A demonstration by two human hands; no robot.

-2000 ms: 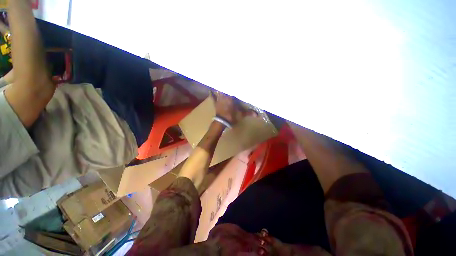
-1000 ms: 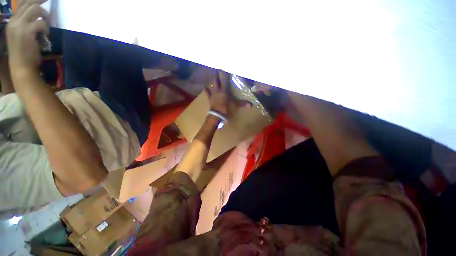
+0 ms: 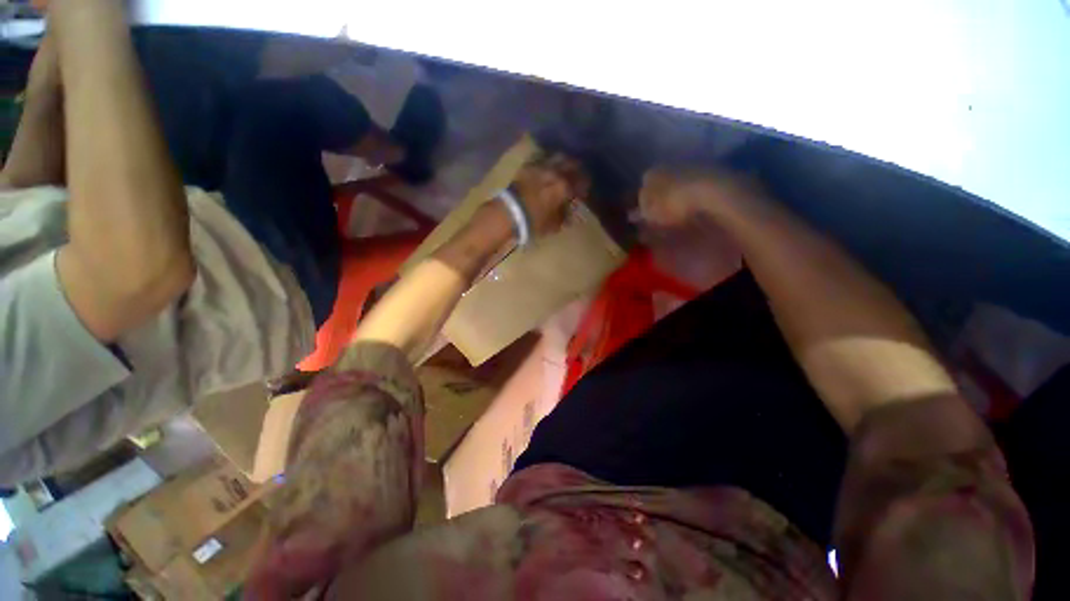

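Note:
A brown carton (image 3: 534, 288) with its flaps spread is in front of my lap, below the table edge. My left hand (image 3: 549, 194) is at the carton's upper edge with curled fingers on it; a pale band is on the wrist. My right hand (image 3: 675, 200) is just right of the carton, apart from it, with its fingers closed together. Something small and pale shows at its fingertips, too blurred to name. The carton's far side is in shadow.
The white table (image 3: 821, 88) edge runs across above my hands. A red stool (image 3: 616, 311) is beside the carton. A neighbouring person's arm (image 3: 123, 223) is at left. Open cartons (image 3: 276, 429) and stacked cartons (image 3: 194, 528) are at lower left.
The table edge sits higher in view. My right hand has come out from beside the table edge and is apart from the carton. The carton's front panel is tilted differently under my left hand.

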